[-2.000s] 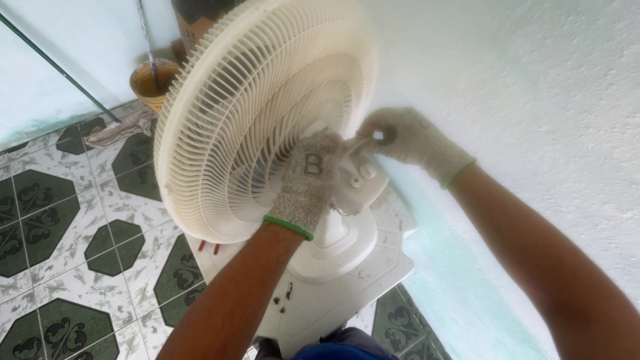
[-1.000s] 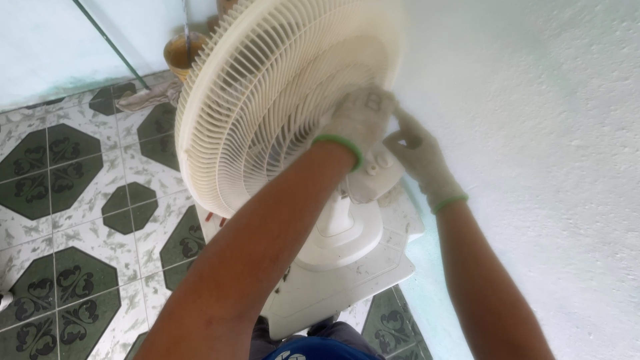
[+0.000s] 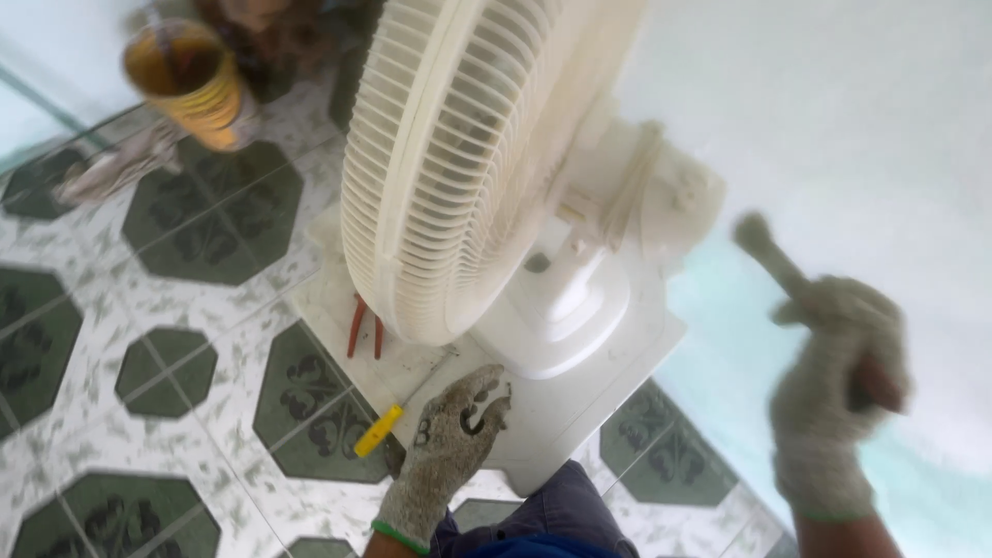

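A white pedestal-type fan with a ribbed grille stands on a white plastic surface. My left hand, in a grey knit glove with green cuff, is low over that surface, thumb and fingers apart beside small dark bits. A screwdriver with yellow handle lies just left of it. Red-handled pliers lie partly under the grille. My right hand, gloved and blurred, is raised right of the fan, touching nothing around it. A long narrow shape sticks out from it and something reddish shows at its side; whether it holds anything is unclear.
A wall rises close on the right. A yellow bucket and a crumpled cloth are on the patterned tile floor at upper left. My legs are against the near edge of the white surface.
Both hands have left the back of the fan head: the left came down to the white surface, the right moved away to the right. The view has shifted, and the screwdriver now shows.
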